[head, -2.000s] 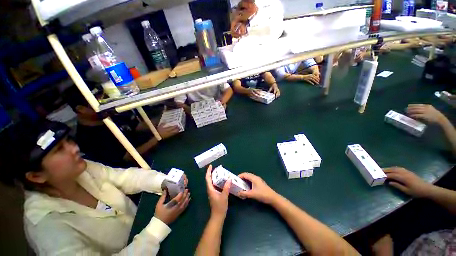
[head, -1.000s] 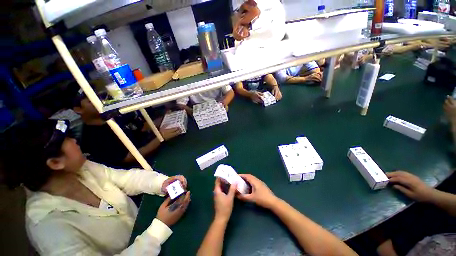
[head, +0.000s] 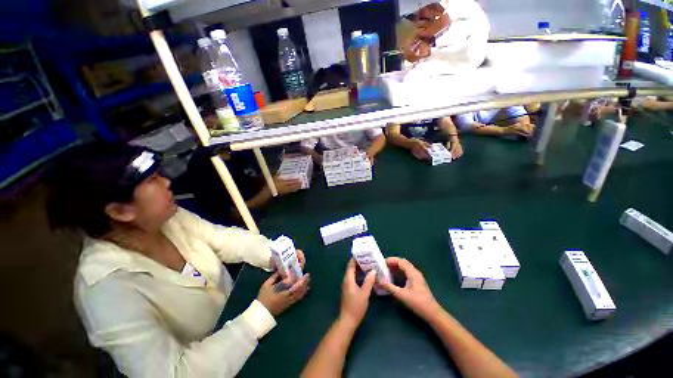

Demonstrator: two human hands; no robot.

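A small white printed carton [head: 370, 258] is held between my two hands above the bench, tilted with its upper end pointing away from me. My left hand [head: 357, 294] grips its left side. My right hand [head: 410, 286] grips its lower right side, with the thumb near the lower end. Both hands hide the carton's lower part. A loose carton [head: 343, 229] lies just beyond my hands. A group of cartons [head: 481, 255] lies side by side to the right, one set further back than the others.
A person in a cream shirt [head: 162, 295] at my left holds a carton [head: 287, 258]. Single cartons lie at right [head: 587, 285] [head: 648, 229]. A shelf rail [head: 413, 113] with bottles crosses above the green bench [head: 413, 199]. Workers across hold stacked cartons [head: 347, 166].
The view has shifted, so the scene sits further right. The carton in my hands has turned more upright. The neighbour at right's hand has left the picture. The left neighbour's carton has turned.
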